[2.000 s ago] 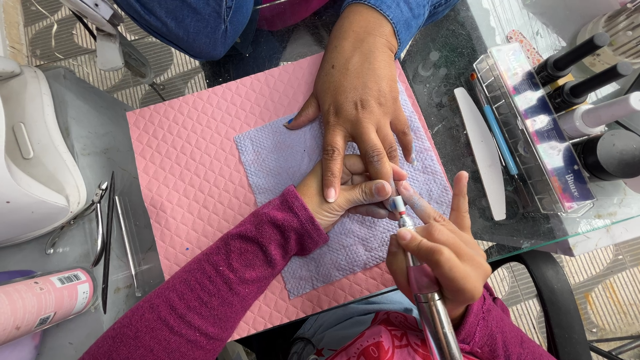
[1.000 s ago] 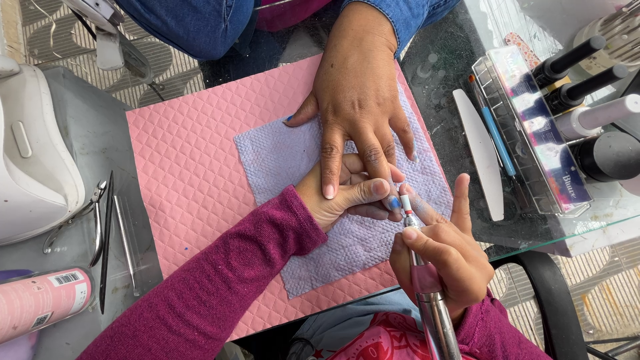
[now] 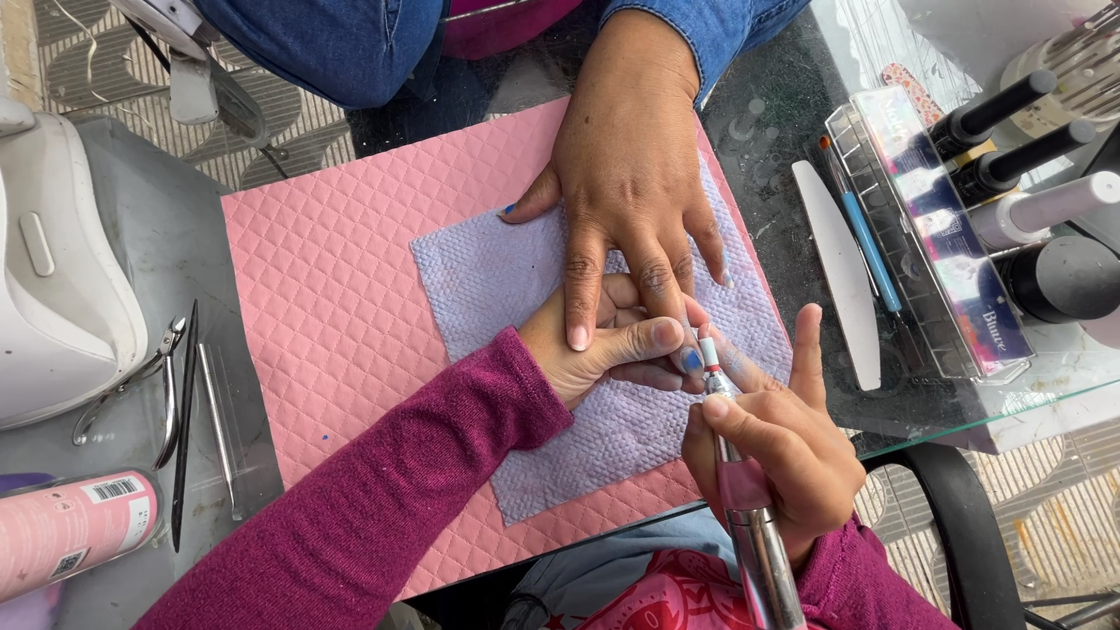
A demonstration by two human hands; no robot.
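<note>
My left hand holds a finger of the other person's hand between thumb and fingers, over a lilac paper towel on a pink quilted mat. Blue polish shows on that finger's nail and on the person's thumbnail. My right hand is shut around an electric nail drill with a pink and silver handpiece. Its white bit is right beside the blue nail; whether they touch I cannot tell.
To the right lie a white nail file, a blue-handled brush, a clear plastic box and several bottles. At left are a white nail lamp, cuticle nippers, tweezers, a metal pusher and a pink can.
The person's nail in my left hand shows more blue than two seconds ago, when the drill bit lay over it. Both my hands keep their holds.
</note>
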